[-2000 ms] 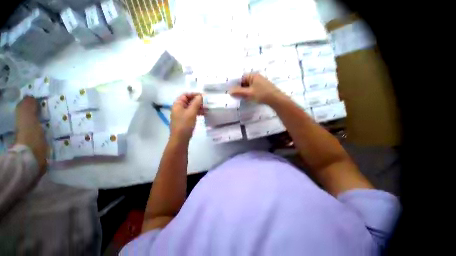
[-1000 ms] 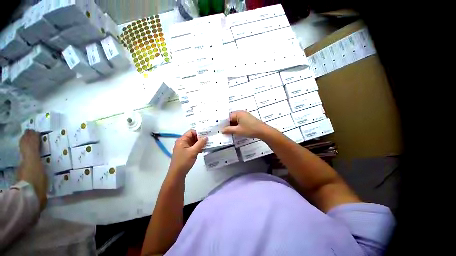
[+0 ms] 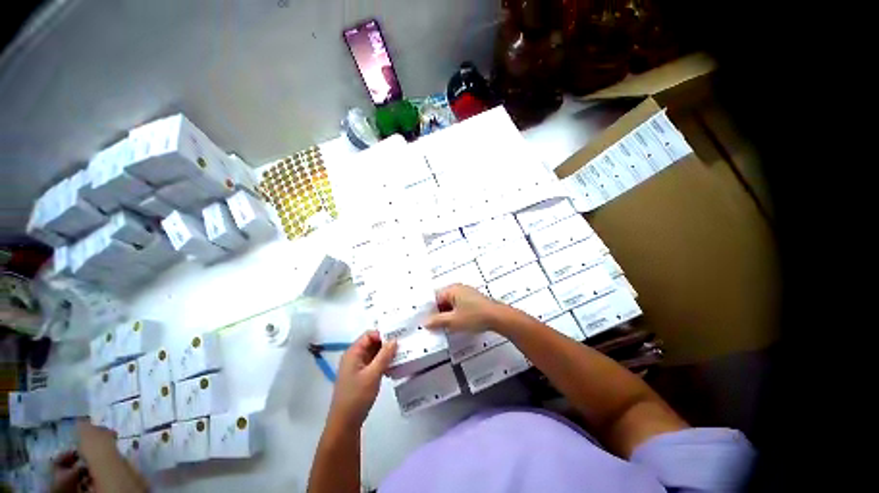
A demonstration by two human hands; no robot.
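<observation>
A white label strip (image 3: pixel 390 260) lies over the left side of a block of small white cartons (image 3: pixel 511 274). My left hand (image 3: pixel 362 371) pinches the strip's near left corner. My right hand (image 3: pixel 465 313) pinches its right edge with thumb and finger. The strip's near end lies over a carton in the front rows. A front carton (image 3: pixel 427 388) with small dark print sits just below my hands. More white label sheet covers the back of the block. Another label strip (image 3: pixel 631 161) hangs over the brown carton at right.
Blue-handled cutters (image 3: pixel 332 358) and a small label roll (image 3: pixel 276 330) lie left of my hands. Gold-sealed cartons (image 3: pixel 200 397) and another person's hands (image 3: pixel 101 462) are at left. A gold seal sheet (image 3: pixel 299 191), upright phone (image 3: pixel 373 62) and brown carton (image 3: pixel 675 250) stand around.
The view has tilted up, bringing the phone and wall into sight. My hands keep their pinch at the strip's near end. The other person's hands are now nearer the bottom left edge.
</observation>
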